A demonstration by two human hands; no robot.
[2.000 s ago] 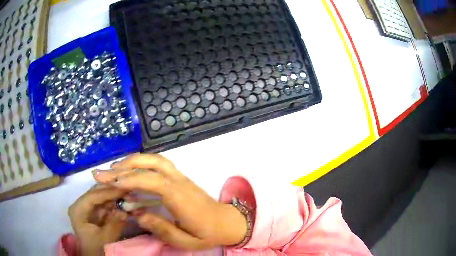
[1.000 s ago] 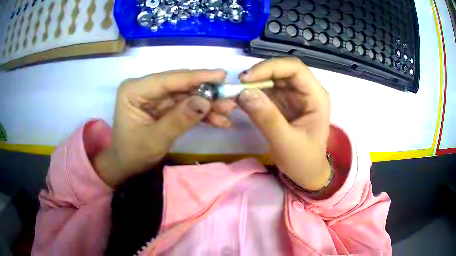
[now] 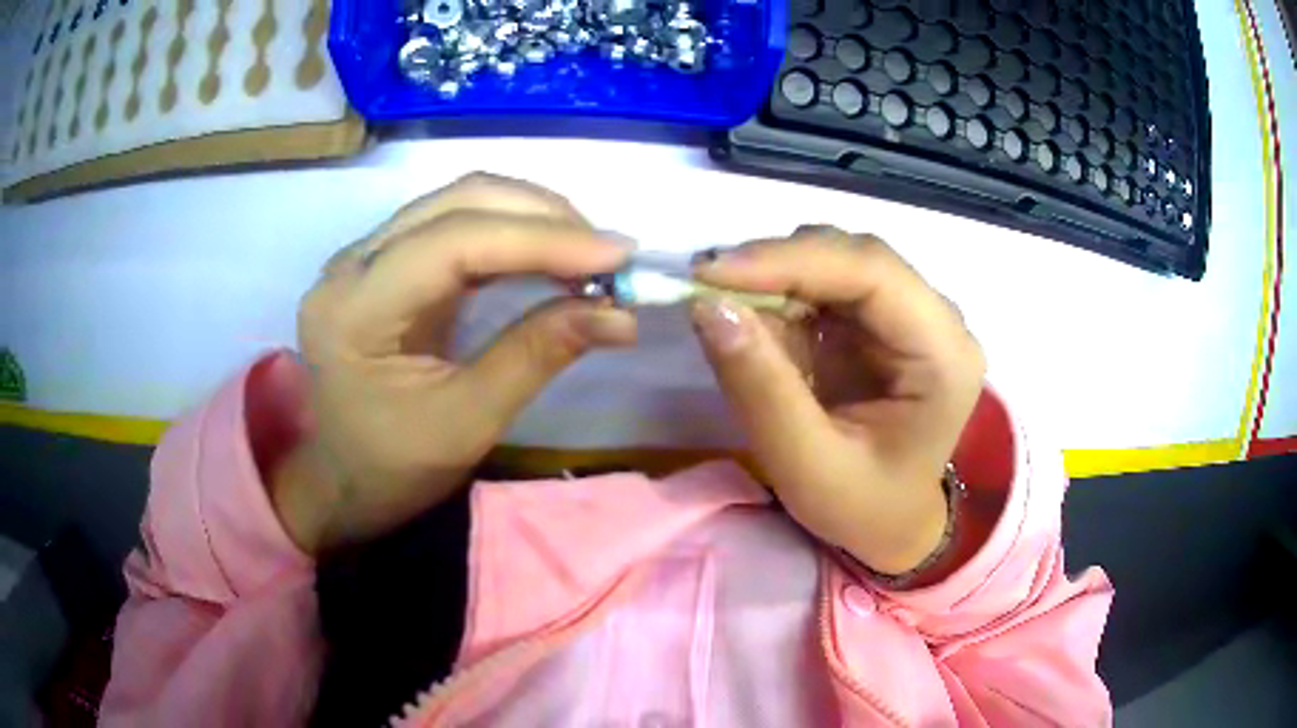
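Note:
My left hand [image 3: 427,341] holds a small shiny metal part [image 3: 595,286] between thumb and forefinger. My right hand [image 3: 839,370] pinches a thin pale stick [image 3: 747,296] with a whitish, slightly bluish tip [image 3: 654,286]. The tip touches or meets the right side of the metal part; the fingers hide much of the part. Both hands are bare and held over the white bench top, in front of the pink jacket.
A blue bin [image 3: 569,97] with a heap of silver parts stands beyond the hands. A white slotted board [image 3: 185,148] with a wooden-coloured edge lies left. A black pocket tray [image 3: 910,182] lies right, with silver parts in its right corner. Yellow tape [image 3: 1152,458] marks the bench edge.
Since two seconds ago the view has shifted and the hands show centrally. Over the last second the left fingers have closed further over the metal part, and my right hand has moved slightly right and down.

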